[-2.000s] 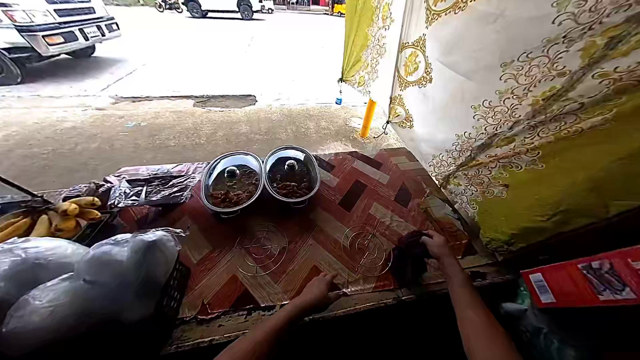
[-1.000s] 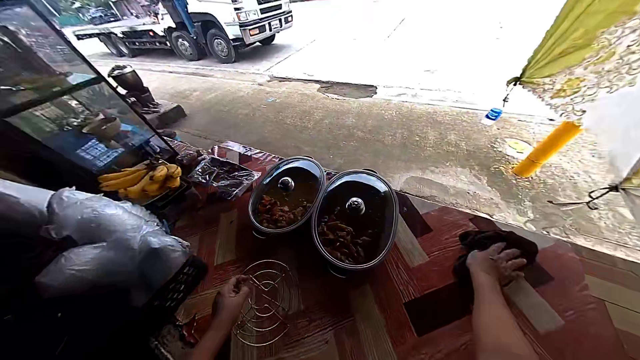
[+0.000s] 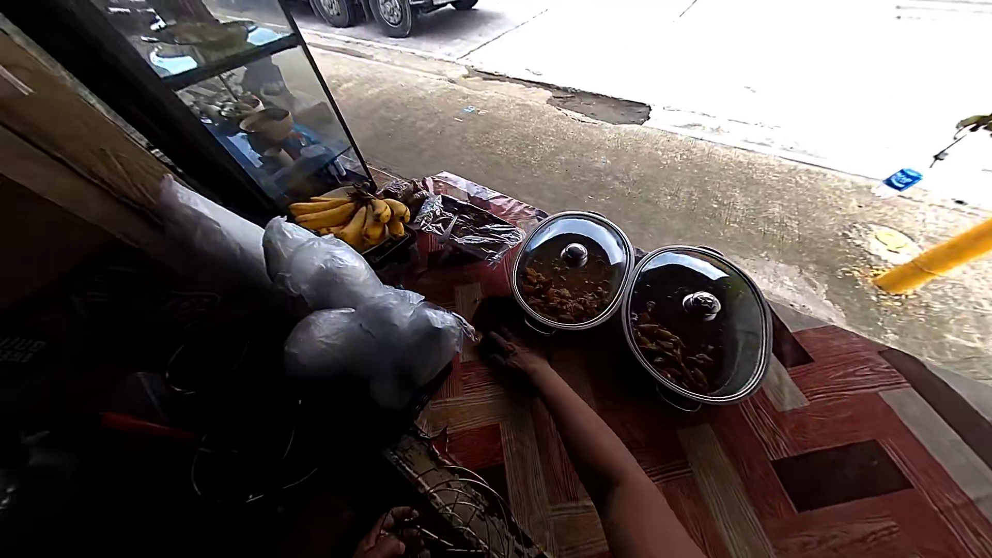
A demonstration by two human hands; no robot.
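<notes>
My right hand [image 3: 511,353] lies flat on the wood-patterned table covering [image 3: 643,442], left of two lidded pots. Under and beyond its fingers is a dark cloth [image 3: 500,314], hard to make out in shadow. The smaller glass-lidded pot [image 3: 570,291] of food is just beyond this hand; the larger glass-lidded pot [image 3: 682,349] stands to its right, close against it. Low in the view, my left hand [image 3: 391,535] has its fingers closed on round wire racks [image 3: 465,504] at the table's near edge. Part of that hand is cut off by the frame.
Filled plastic bags [image 3: 372,333] bulge beside my right hand. Behind them are bananas [image 3: 356,217], a plastic-covered tray [image 3: 473,229] and a glass display case [image 3: 271,116]. A yellow pole [image 3: 938,256] is at the far right, over the pavement.
My right hand and the dark cloth have moved from right of the pots to their left. The wire racks have left the tabletop by the pots for the near edge, with my left hand. The view has swung left.
</notes>
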